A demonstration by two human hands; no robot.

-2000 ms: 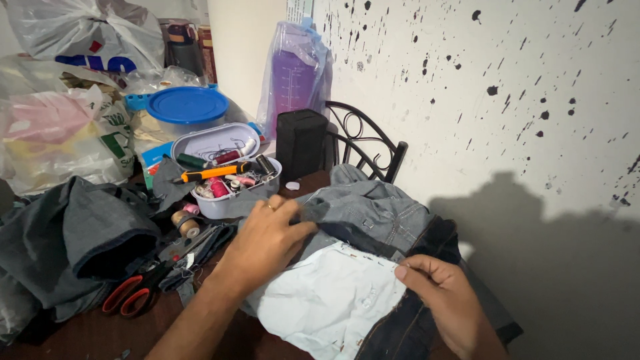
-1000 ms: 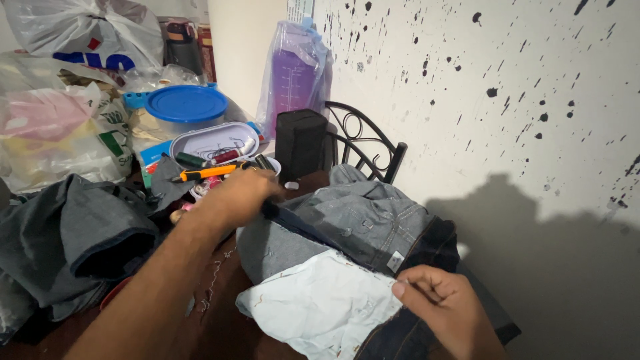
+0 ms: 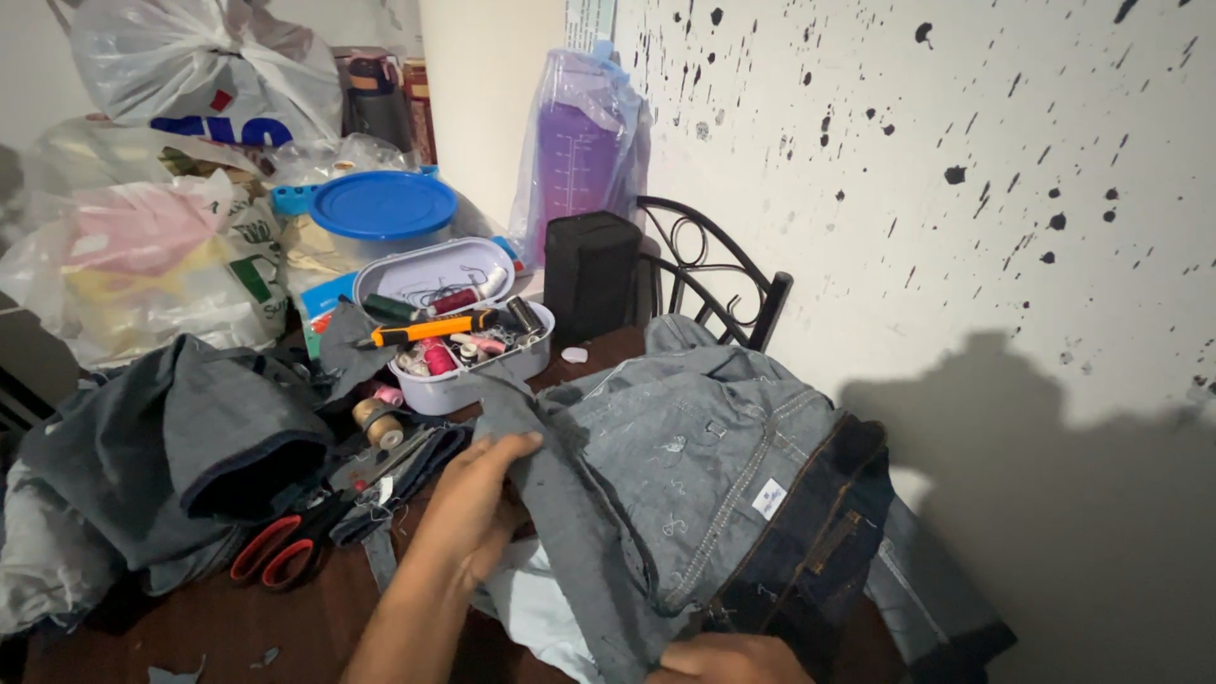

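Grey denim jeans point(image 3: 703, 427), turned inside out, lie over the table with loose threads on them and a dark waistband at the right. My left hand point(image 3: 484, 484) grips the edge of a long grey denim strip point(image 3: 570, 532) beside the jeans. At the bottom edge of the view, my right hand point(image 3: 727, 660) holds the lower end of that strip; its fingers are partly cut off. White pocket cloth point(image 3: 537, 608) shows beneath the strip. Red-and-black scissors point(image 3: 285, 551) lie left of my left hand.
A sewing box point(image 3: 465, 380) holds thread spools and an orange cutter point(image 3: 432, 329). Folded grey denim point(image 3: 218, 427) and plastic bags point(image 3: 161, 266) stand at the left. Behind are a blue-lidded container point(image 3: 385, 204), a black case point(image 3: 591, 275), a purple bottle point(image 3: 575, 152) and a metal chair point(image 3: 779, 304).
The grey strip has come across the white pocket cloth, covering much of it. My right hand has moved down to the bottom edge; my left hand has moved down from the sewing box.
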